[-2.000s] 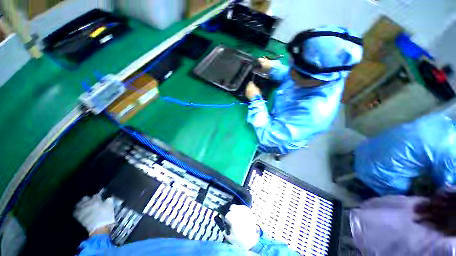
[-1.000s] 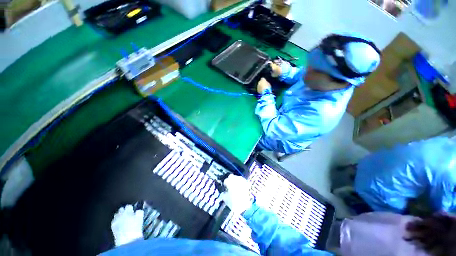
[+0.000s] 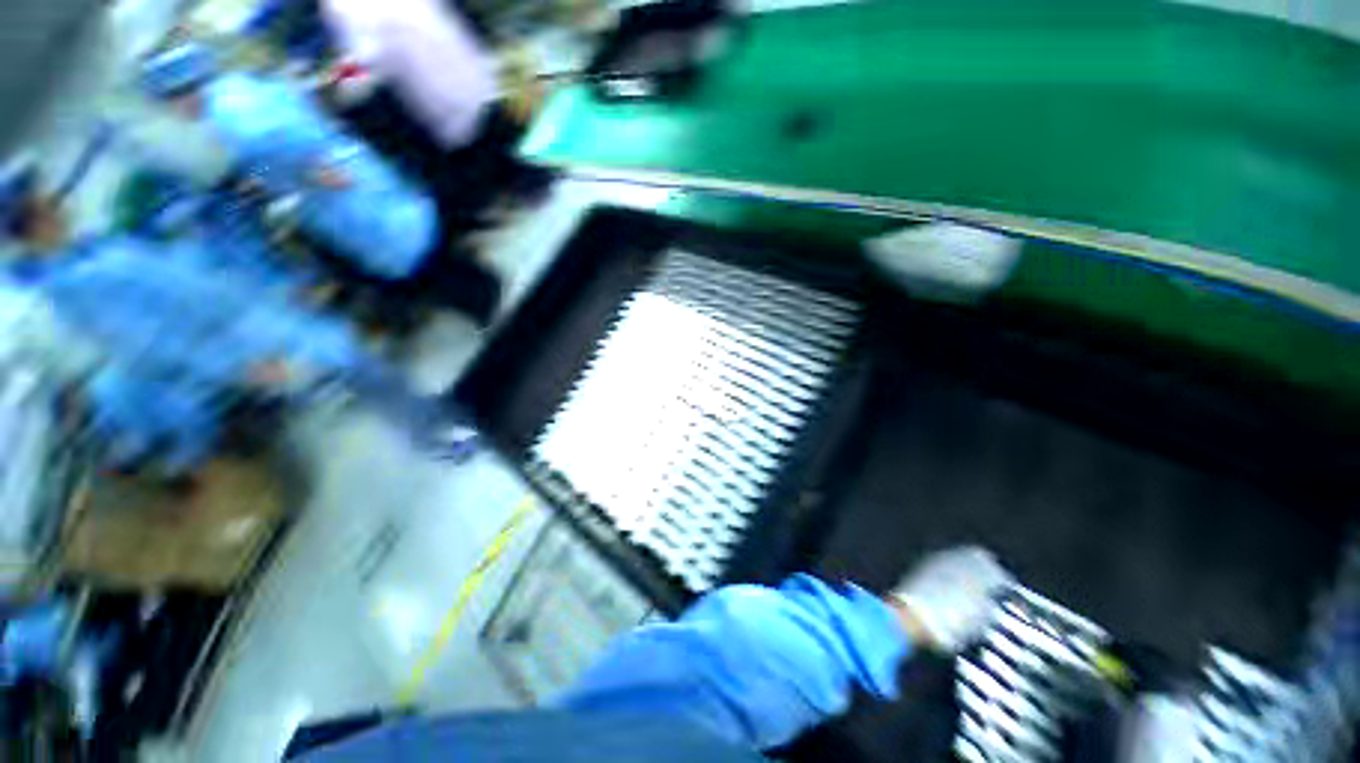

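Note:
The view is blurred. My left hand (image 3: 955, 596), in a white glove, is at the upper left edge of a block of silvery metal parts (image 3: 1022, 671) in the black centre tray (image 3: 1029, 462). Its fingers touch or nearly touch the parts; I cannot tell whether it grips any. A pale blurred shape at the bottom edge looks like my right gloved hand (image 3: 1163, 733), partly cut off. A small dark thing with a yellow spot (image 3: 1111, 666) is beside it; I cannot tell whether it is held. More silvery parts (image 3: 1245, 701) lie at the lower right.
The left black tray (image 3: 545, 336) holds long even rows of silvery parts. A crumpled white bag or cloth (image 3: 943, 258) lies behind the trays, by the green bench (image 3: 1044, 105). Several people in smocks (image 3: 194, 321) are at the left. A yellow line (image 3: 463, 604) marks the floor.
The view has swung left: the left tray and people there have come in, and the right tray and the neighbouring worker's bench have gone out. My left hand is now at a block of parts.

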